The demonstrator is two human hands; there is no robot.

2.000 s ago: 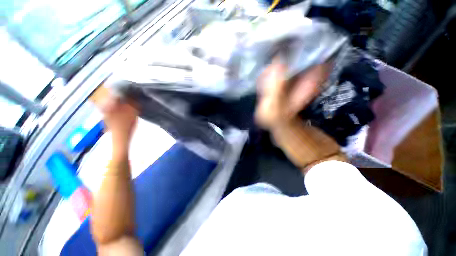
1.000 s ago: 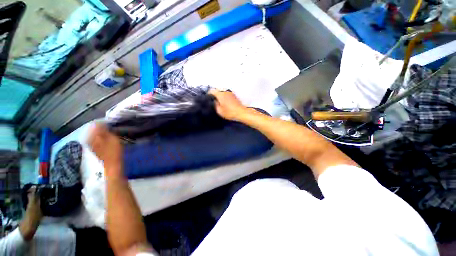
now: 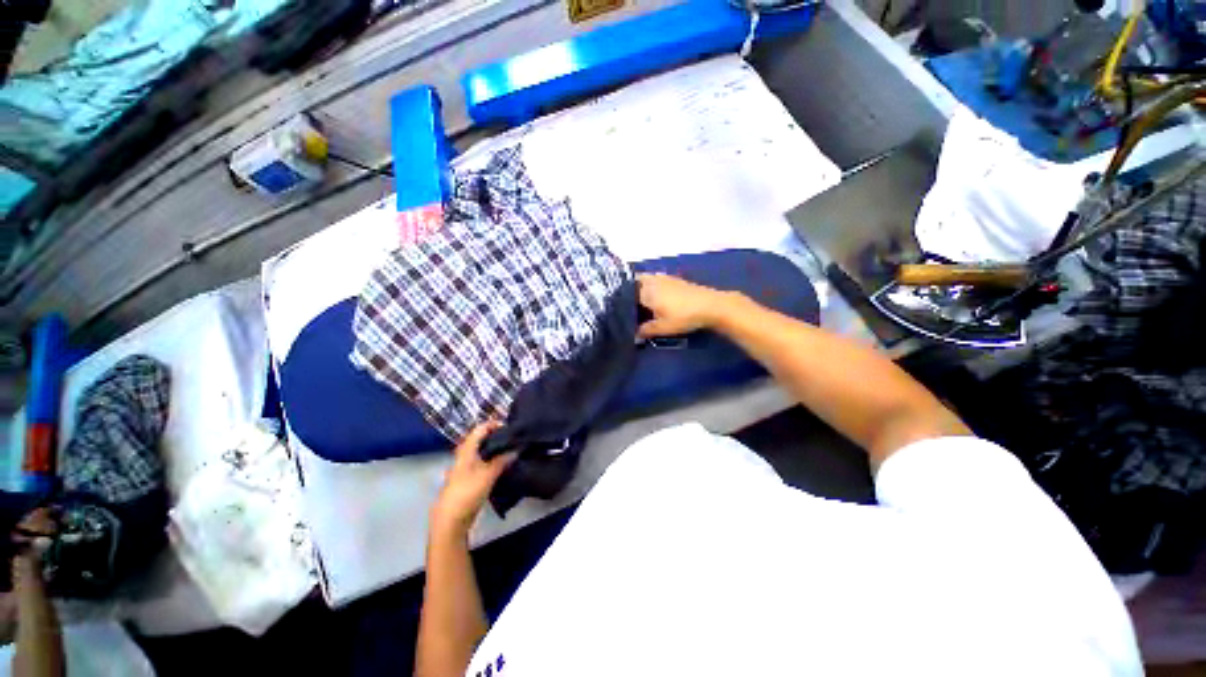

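A plaid garment (image 3: 496,298) lies across the navy padded board (image 3: 351,403), its check cloth spread toward the far side. Its dark waist part (image 3: 575,390) faces me, and some of it hangs over the board's near edge. My left hand (image 3: 474,476) grips the dark edge at its near left corner. My right hand (image 3: 672,307) holds the dark edge at its right side, fingertips partly hidden by cloth. The steam iron (image 3: 959,302) with a tan wooden handle rests on the grey plate (image 3: 846,225) right of the board.
Blue long boxes (image 3: 582,64) lie behind the board. A white cloth (image 3: 985,192) is bunched behind the iron. Dark plaid garments (image 3: 1144,344) are heaped at the right. At the left, another person's hand (image 3: 33,529) is beside a plaid garment (image 3: 119,423). Hoses run to the iron from above right.
The garment, blurred and bunched a second ago, now lies spread on the board. My left hand has moved right and nearer me; my right hand has shifted slightly right. The view has shifted.
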